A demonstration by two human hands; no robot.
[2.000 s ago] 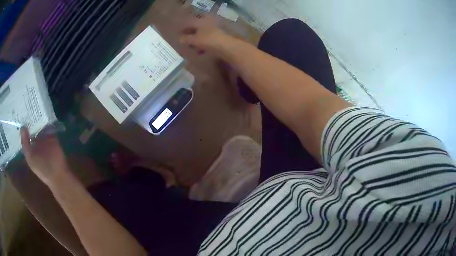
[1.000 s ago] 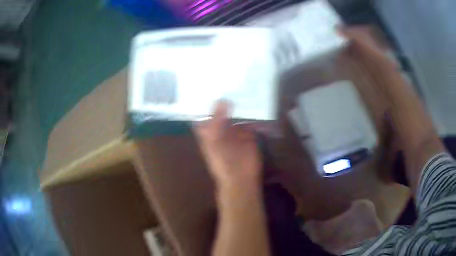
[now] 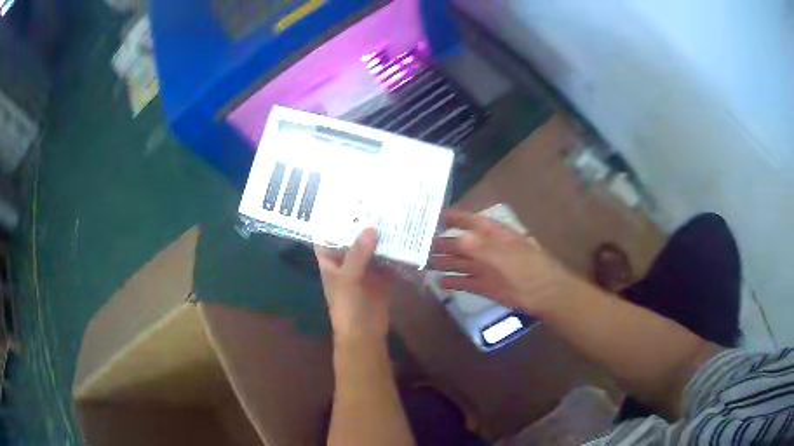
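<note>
A white product box point(image 3: 348, 187) with black barcode blocks and fine print faces up, with shiny clear film along its lower edge. My left hand point(image 3: 353, 283) holds it from the near side, thumb on top. My right hand point(image 3: 492, 261) is at the box's right end, fingers spread and partly over the scale; whether it touches the box is unclear. The small white digital scale point(image 3: 474, 305) lies below my right hand, its display glowing white, no box on it.
The blue shrink tunnel point(image 3: 196, 87) has a glowing pink opening with a pale, box-like shape inside, behind the held box. The roller conveyor point(image 3: 427, 109) leads to it. An open corrugated carton point(image 3: 235, 348) stands at lower left. Small paper labels point(image 3: 592, 165) lie by the white wall.
The view has shifted. The box in my left hand is now before the tunnel opening. The other box has left my right hand, which has come over the scale beside the held box.
</note>
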